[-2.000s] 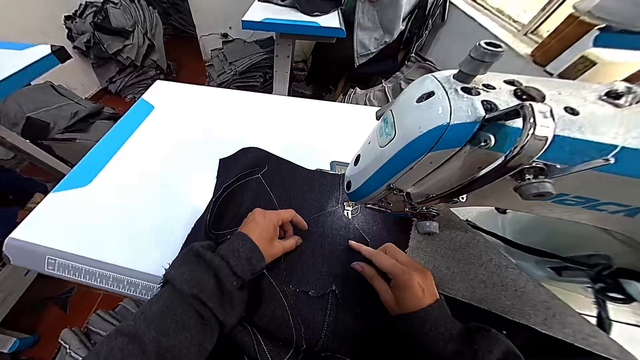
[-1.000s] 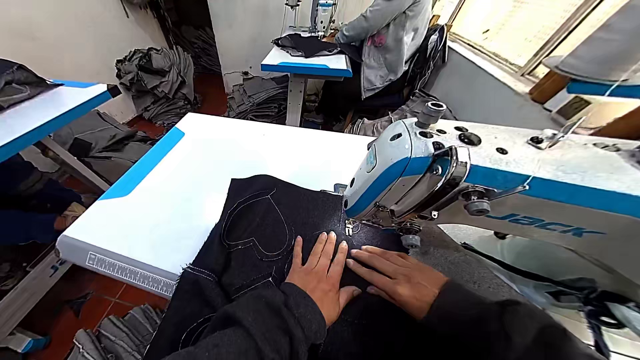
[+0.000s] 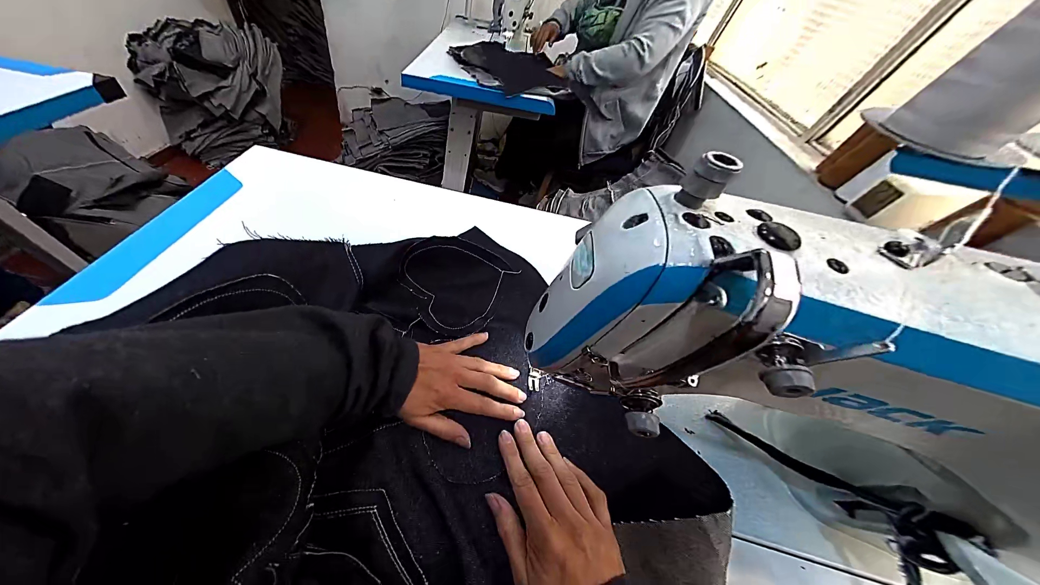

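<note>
Dark denim fabric [image 3: 398,471] with light stitched lines, one shaped like a heart, lies on the white sewing table [image 3: 341,195]. My left hand [image 3: 463,386] rests flat on the denim, just left of the presser foot [image 3: 535,380]. Below the foot, my right hand [image 3: 556,512] lies flat on the same fabric, its fingertips close to those of my left. The Jack sewing machine [image 3: 642,284] stands over the cloth's right part. Whether the needle is in the fabric, I cannot tell.
Across the room a person in a grey jacket [image 3: 638,69] works dark cloth at another machine table [image 3: 479,85]. Piles of grey fabric [image 3: 207,89] sit on the floor behind. A black cord or strip [image 3: 812,471] lies under the machine arm. A thread cone [image 3: 967,89] stands at the right.
The denim has turned and shifted under the machine, its right edge now reaching farther right. My hands have changed position on it; the right hand has come below the presser foot.
</note>
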